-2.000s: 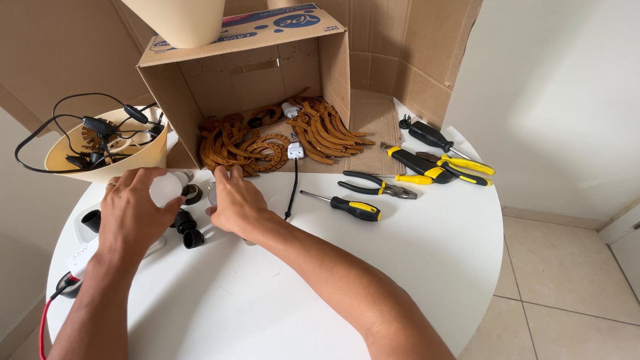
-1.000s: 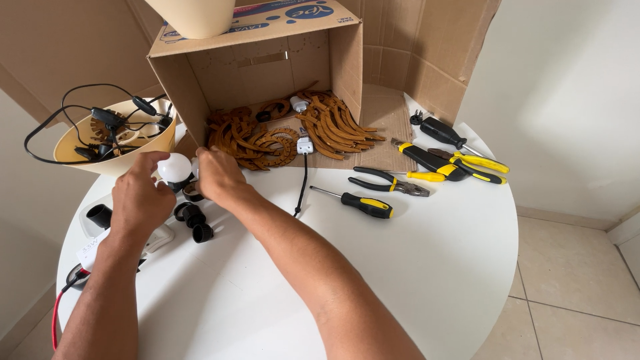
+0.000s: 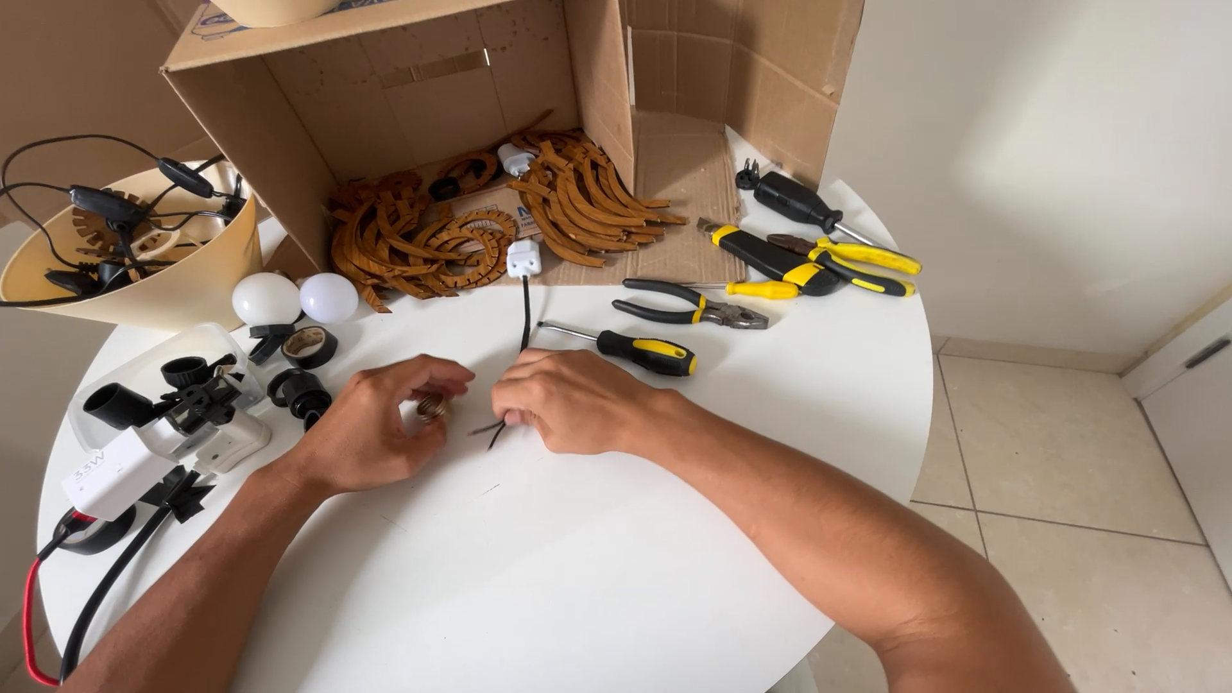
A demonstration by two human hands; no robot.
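My left hand holds a small threaded metal part, partly hidden by its fingers; it may be a lamp socket's screw shell. Just right of it, my right hand pinches a black two-core cable, whose split ends point toward my left hand. The cable's far end runs into a white socket connector at the box's edge. Black lamp holder parts lie left of my left hand. Two round white bulbs stand behind them, near a roll of black tape.
A cardboard box holds curved brown wooden pieces. At the right lie a screwdriver, combination pliers, a wire stripper or cutter tool and other tools. A cream bowl with cords and a white charger are at the left.
My left hand has left the bulb and moved right and nearer, now with the metal part. My right hand has moved right and taken hold of the black cable. Two bulbs now show uncovered.
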